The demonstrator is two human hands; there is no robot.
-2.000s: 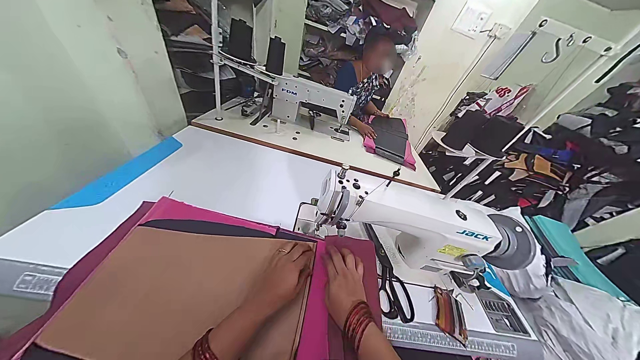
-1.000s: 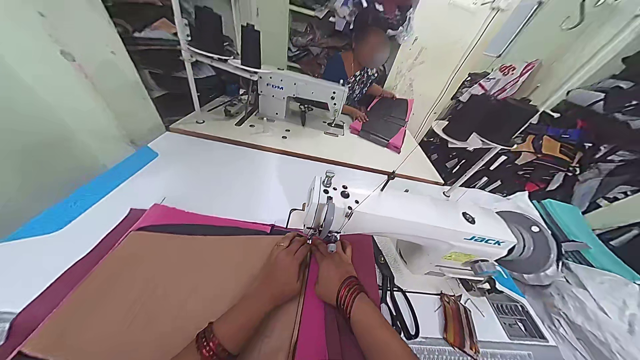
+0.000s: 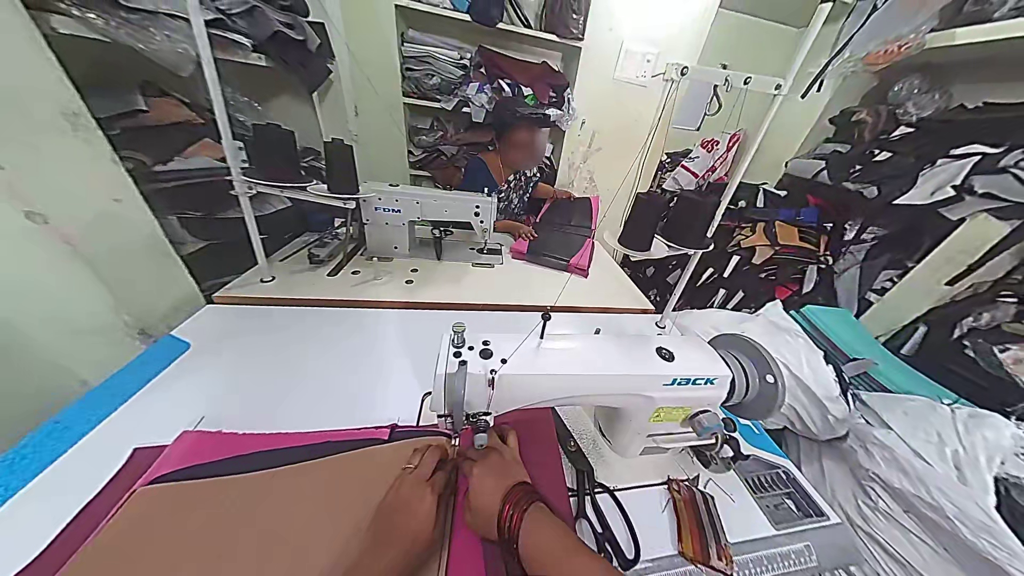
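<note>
A white Jack sewing machine [image 3: 576, 368] stands across the table, its needle end over layered fabric. The top layer is a tan panel [image 3: 264, 504], with pink fabric [image 3: 264, 444] and maroon fabric [image 3: 540, 448] beneath and beside it. My left hand [image 3: 416, 496] lies on the tan panel's right edge, just left of the presser foot. Right of that edge, my right hand [image 3: 492, 480] presses on the pink and maroon fabric, fingers close to the needle area. Both hands bear down on the cloth; the fingertips are partly hidden. Black-handled scissors [image 3: 596, 512] lie right of the maroon fabric.
A bundle of colored strips [image 3: 700, 524] lies near a printed ruler scale [image 3: 768, 560]. Thread cones [image 3: 664, 220] stand behind the machine. White sheeting [image 3: 864, 456] covers the right side. Across the table, a person handles black and pink fabric [image 3: 556, 236] beside an FDM sewing machine [image 3: 428, 224].
The view has tilted upward since one second ago. Both hands remain on the fabric by the needle, with no other plain change.
</note>
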